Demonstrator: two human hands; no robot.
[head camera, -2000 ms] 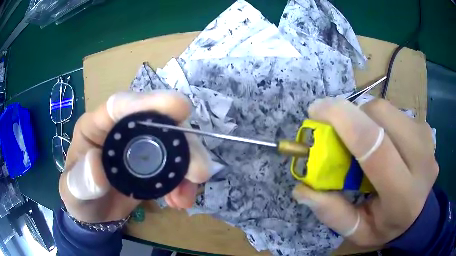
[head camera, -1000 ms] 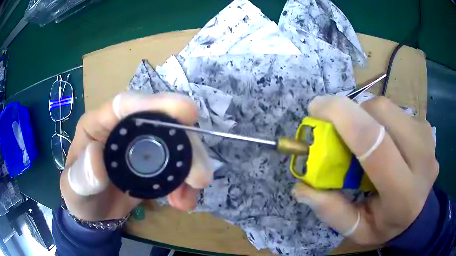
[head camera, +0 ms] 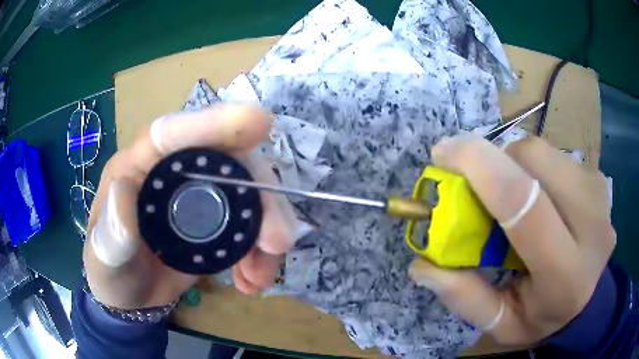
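My left hand (head camera: 115, 238), with whitish finger cots, holds a round black perforated disc (head camera: 162, 242) upright, its face towards me. The disc has a ring of small pale holes and a silvery-grey round centre. My right hand (head camera: 536, 231), also with finger cots, grips the yellow-and-blue handle of a hand tool (head camera: 459, 221). A brass-coloured collar (head camera: 408, 207) joins the handle to a thin silver shaft (head camera: 315, 195). The shaft runs left across the disc's upper face, its tip between the holes and the centre. Whether the tip touches is unclear.
A crumpled, black-smudged white cloth (head camera: 371, 133) lies on a tan board (head camera: 165, 84) below my hands. Thin silver tweezers (head camera: 517, 120) and a dark cord (head camera: 551, 91) are at the right. Eyeglasses (head camera: 83, 140) and a blue bin (head camera: 22, 193) are at the left.
The disc has shifted slightly up and left and turned a little in my left hand, so the shaft tip now lies just below the holes. My right hand and tool have barely moved.
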